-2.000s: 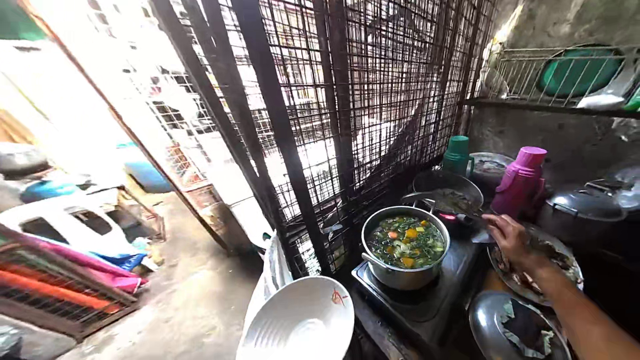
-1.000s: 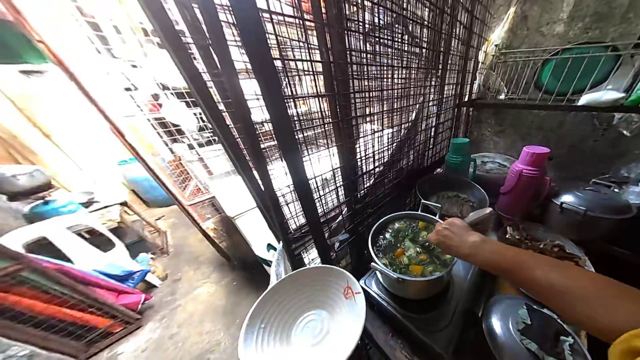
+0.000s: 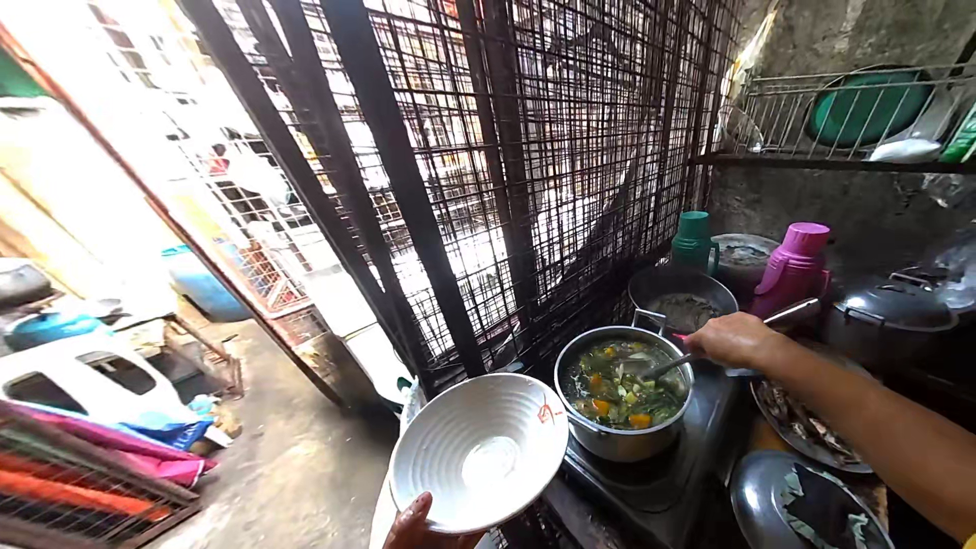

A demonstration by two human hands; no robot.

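My right hand (image 3: 730, 341) is closed around the handle of a metal ladle (image 3: 667, 367), whose bowl end is in the soup. The soup, with leafy greens and orange vegetable chunks, fills a metal pot (image 3: 568, 415) on a gas stove (image 3: 648, 496). At the lower middle my left hand (image 3: 415, 526) grips the near rim of a white ribbed bowl (image 3: 518, 457). The bowl is tilted beside the pot, holds no food and bears a red mark. The left thumb shows on the rim; its other fingers are mostly hidden.
Behind the pot are a dark pan (image 3: 682, 297), a green thermos (image 3: 692, 244) and a pink thermos (image 3: 794, 267). A plate of fish (image 3: 808, 427), a metal lid (image 3: 751, 496) and a lidded pot (image 3: 892, 309) lie to the right. Wire mesh (image 3: 564, 152) borders the stove.
My right hand has moved from right of the pot, over it, to its right edge, with the ladle now in the soup. The left thumb has come into view on the bowl's rim.
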